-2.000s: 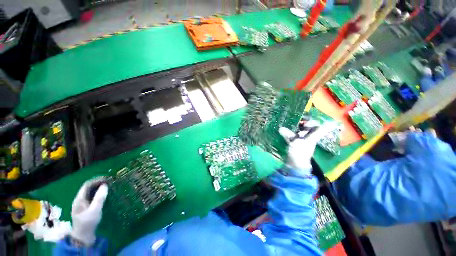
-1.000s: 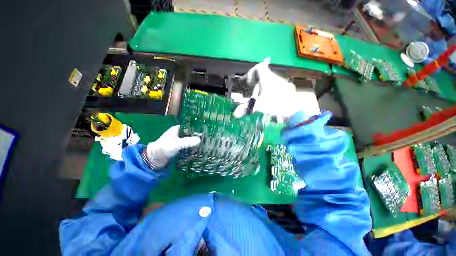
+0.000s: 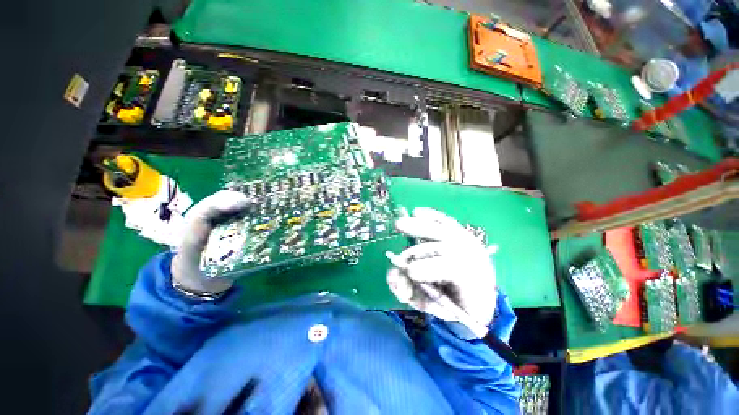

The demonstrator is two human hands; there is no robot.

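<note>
A green circuit board (image 3: 304, 198) is held up and tilted above the near green mat. My gloved left hand (image 3: 202, 243) grips its left edge. My gloved right hand (image 3: 446, 271) is just right of the board, its fingers curled around a slim tool (image 3: 498, 344) whose black end sticks out below the palm. The tool's tip is not clear. I cannot tell whether the right fingertips touch the board. Another board (image 3: 476, 233) lies on the mat, mostly hidden behind my right hand.
Boards with yellow parts (image 3: 198, 97) sit in black carriers at upper left. A yellow pot (image 3: 134, 177) and white cloth (image 3: 154, 215) are at left. An empty carrier (image 3: 389, 134) lies beyond the board. An orange fixture (image 3: 502, 53) is on the far mat. A person's blue sleeve (image 3: 656, 377) is at lower right.
The held board has turned and now shows a face with small parts. My right hand has come back from over the conveyor to the board's right side. The view has shifted slightly.
</note>
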